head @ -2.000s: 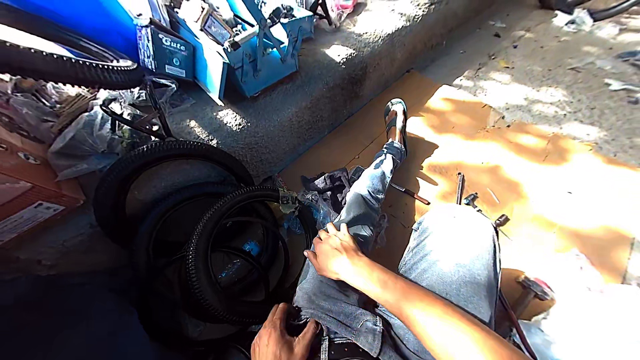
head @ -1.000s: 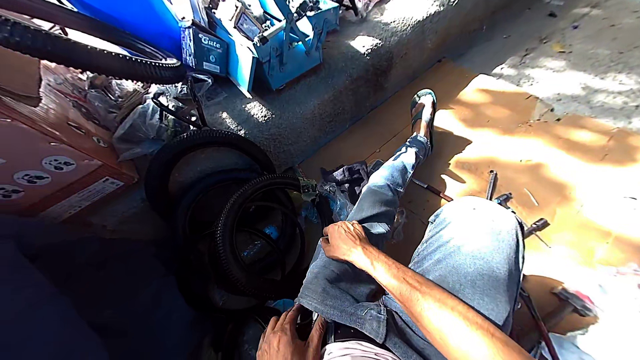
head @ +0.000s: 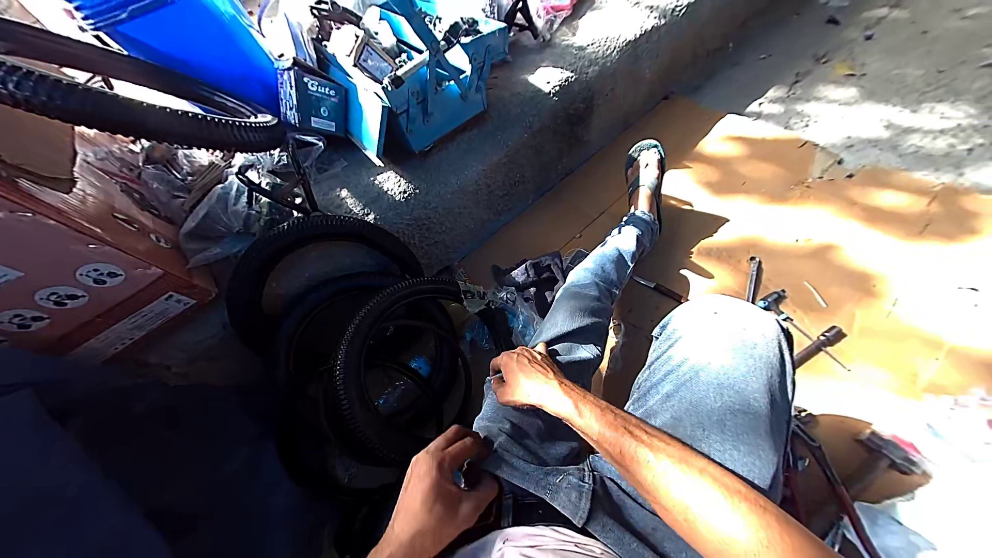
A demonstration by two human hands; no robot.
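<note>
My right hand [head: 531,378] rests on the thigh of my blue jeans [head: 554,418], its fingers curled against the denim; whether it pinches the cloth cannot be told. Beside the hip, at the jeans' upper edge, is my left hand [head: 442,488], bent, with its fingertips partly hidden. A small part of something shows between its thumb and fingers, too little to name. Left of both hands lie several black bicycle tyres [head: 345,380], stacked loosely. One leg is stretched forward, ending in a dark sandal [head: 645,155]; the other knee is bent.
Cardboard [head: 837,232] covers the ground ahead and right, with a socket tool [head: 820,346], a wrench [head: 753,279] and a hammer [head: 891,452] near the bent knee. An open blue metal toolbox [head: 442,108] stands on the concrete ledge. A cardboard box [head: 85,271] is at left.
My right hand's fingers, more extended on the thigh two seconds ago, are now curled. My left hand stays near the hip.
</note>
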